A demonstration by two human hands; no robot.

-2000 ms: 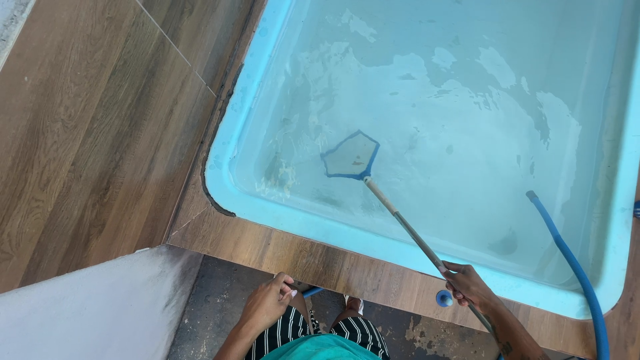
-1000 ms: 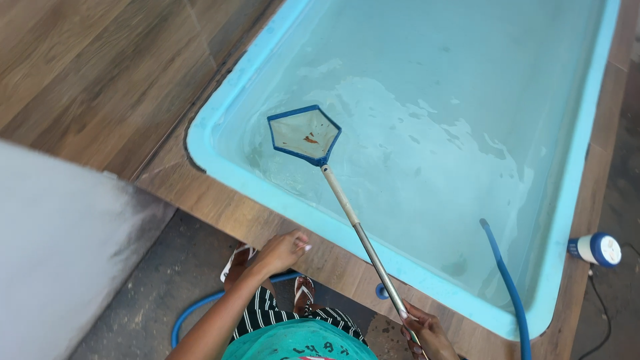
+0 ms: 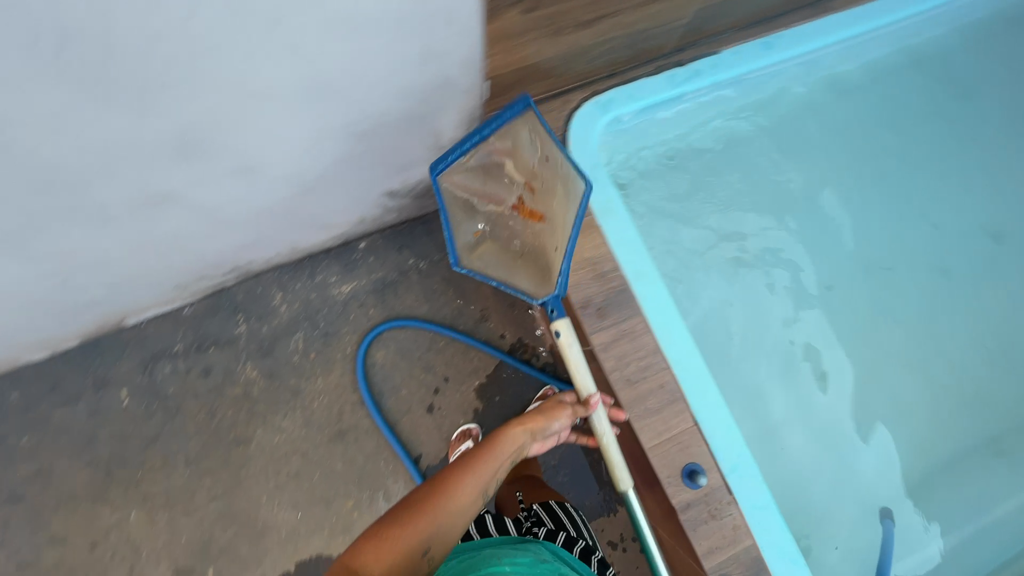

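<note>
My left hand (image 3: 572, 422) is on the white plastic upper part of a pool skimmer's pole (image 3: 590, 392), with the thumb over it and the fingers beneath. The skimmer's blue-framed net (image 3: 512, 204) is out of the water, over the concrete floor and the pool's wood-look edge. Wet orange-brown debris (image 3: 528, 211) lies in the mesh, and drops fall near the net's neck. Lower down the pole is metal and runs out at the bottom of the view. My right hand is outside the frame.
The light blue pool (image 3: 680, 336), holding water, is on the right. A blue hose (image 3: 364, 368) loops over the concrete floor (image 3: 200, 432); a blue hose end (image 3: 886, 520) shows in the pool. A blue round fitting (image 3: 694, 476) sits on the ledge. A white wall (image 3: 240, 144) stands upper left.
The skimmer net has come out from over the pool to above the floor and ledge. My left hand, off the pole before, is now on it. My right hand has left the view, which has swung left.
</note>
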